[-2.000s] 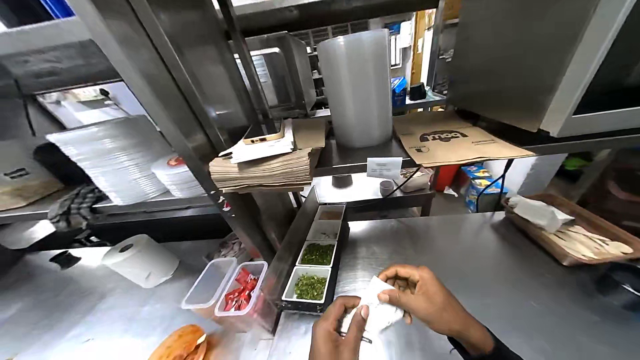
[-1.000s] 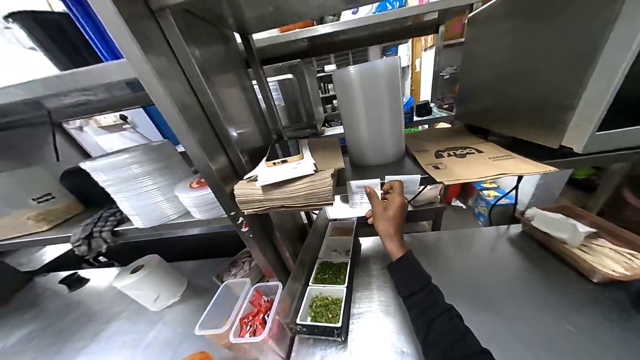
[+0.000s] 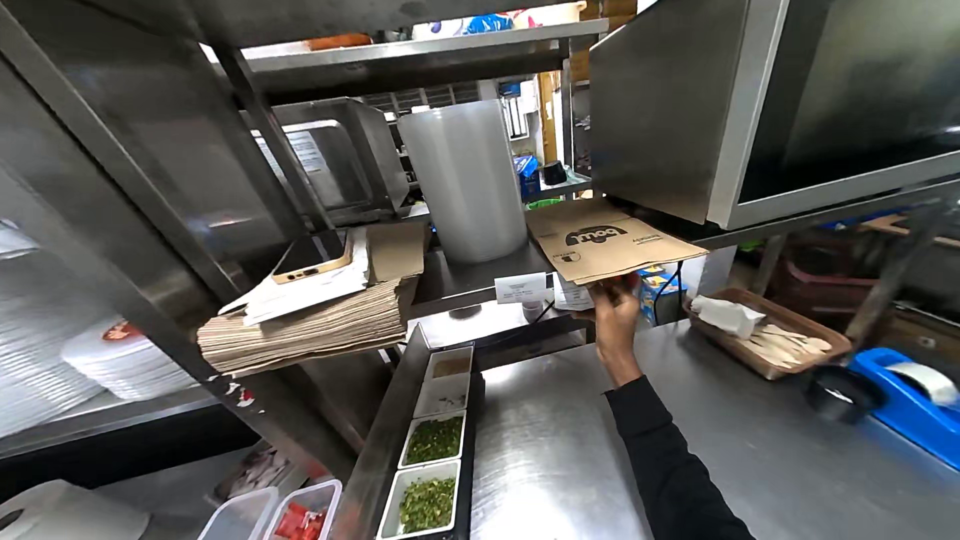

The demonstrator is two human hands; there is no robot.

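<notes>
My right hand [image 3: 616,322], in a black sleeve, reaches up to the shelf edge at the centre right. Its fingers touch the underside of the front edge of a flat brown paper bag [image 3: 600,240] with dark print; whether they grip it cannot be seen. Just left of the fingers, a paper slip [image 3: 571,294] hangs at the shelf edge, and a second printed slip [image 3: 520,288] hangs beside it. My left hand is out of view. Behind the slips stands a tall stack of clear plastic lids [image 3: 466,180].
Brown paper bags [image 3: 307,330] with a phone [image 3: 315,259] on top lie on the left of the shelf. Below are tubs of chopped herbs [image 3: 427,504]. A brown tray [image 3: 772,367] of wooden cutlery and a blue tape dispenser [image 3: 907,405] sit right; an oven-like appliance [image 3: 667,112] stands above.
Both hands were together over a white paper piece two seconds ago. One second ago my right hand was at the slips on the shelf edge; it has moved right to the brown bag.
</notes>
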